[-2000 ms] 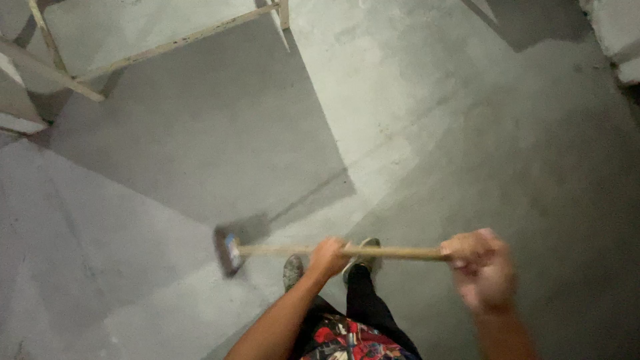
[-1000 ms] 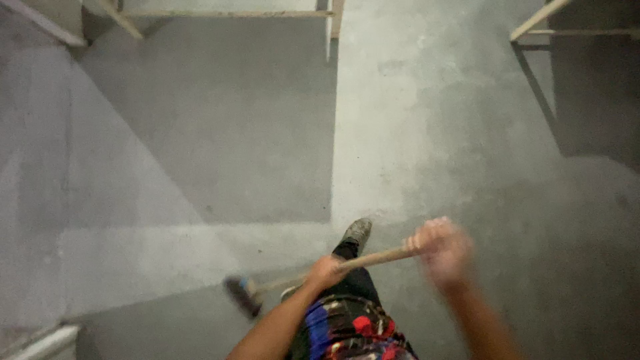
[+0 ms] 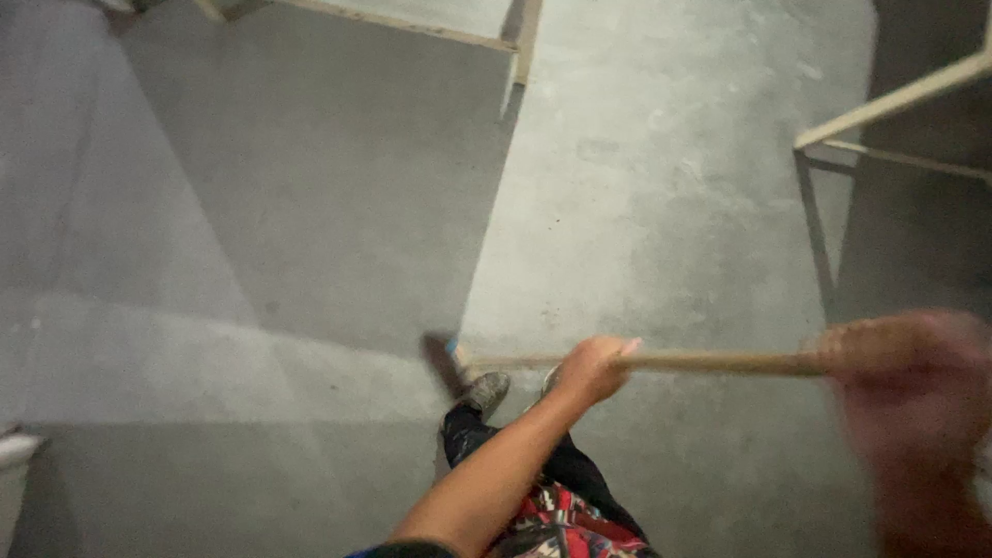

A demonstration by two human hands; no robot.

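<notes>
A long wooden handle runs nearly level across the lower right of the head view, with a dark broom head at its left end, blurred, close to a shoe. My left hand is closed around the middle of the handle. At the handle's right end, my right hand grips it and is strongly blurred by motion. Whether the bristles touch the floor cannot be told.
Grey concrete floor with bands of light and shadow spreads around my feet. A wooden frame stands at the top, another wooden frame at the right. The edge of a pale object shows at the lower left.
The view has shifted and turned. The broom head, left of my feet in the earlier frames, is now close beside my shoe. Both hands have kept hold of the handle.
</notes>
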